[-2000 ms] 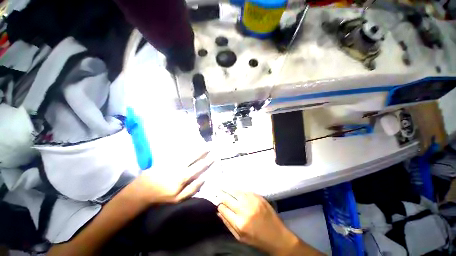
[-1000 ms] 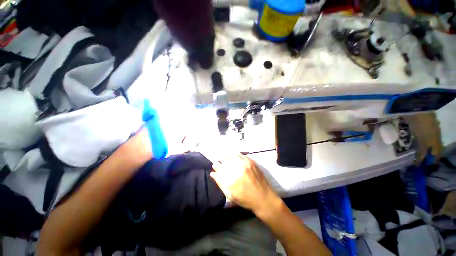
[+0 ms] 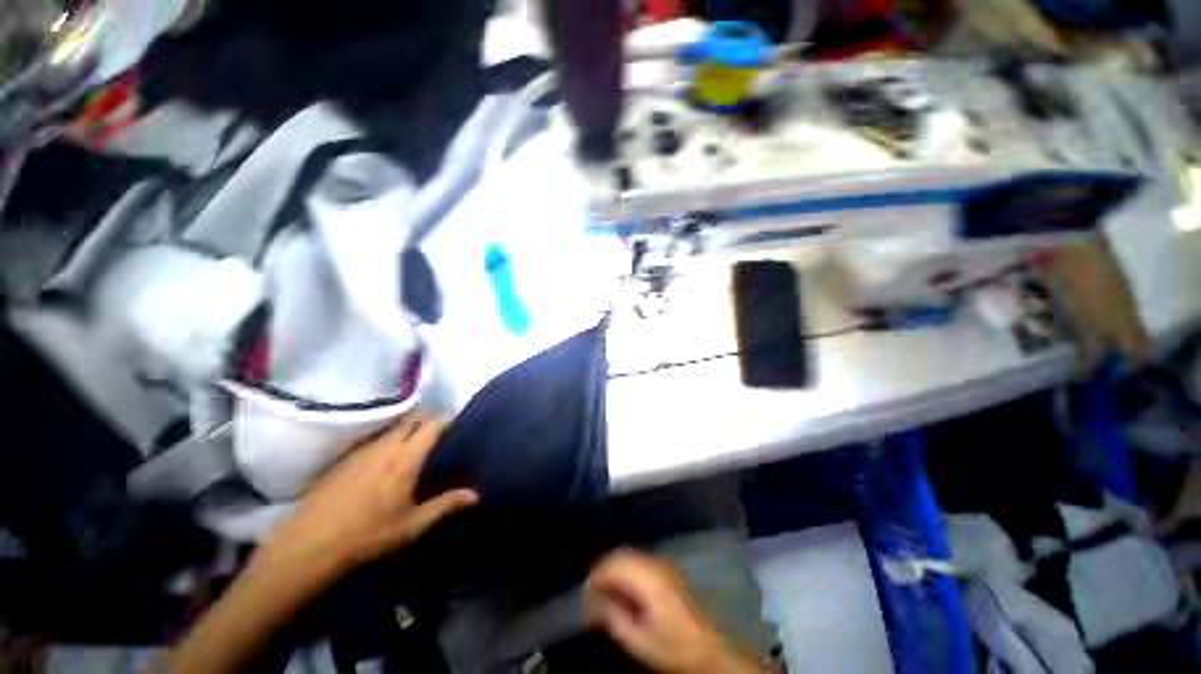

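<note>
A black fabric panel (image 3: 533,415) lies on the front of the machine bed and hangs into the lap, its tip near the presser foot and needle area (image 3: 648,279). My left hand (image 3: 382,487) rests at the panel's left edge, fingers apart, beside the light garment panels (image 3: 316,441). Whether it pinches cloth is unclear. My right hand (image 3: 636,603) is blurred, low in front of the bed and right of the panel, with curled fingers; its grip cannot be told. The sewing machine head (image 3: 843,198) is white with a blue stripe.
A blue tool (image 3: 506,287) lies left of the needle. A smartphone (image 3: 769,323) and a blue-handled tool (image 3: 915,316) lie to the right. A blue and yellow container (image 3: 726,63) stands on the head. A blue rack (image 3: 909,553) with panels is below right.
The view has shifted, and the black panel now shows on the bed with its tip by the needle. My left hand has moved left off the bright area. My right hand has dropped below the bed edge.
</note>
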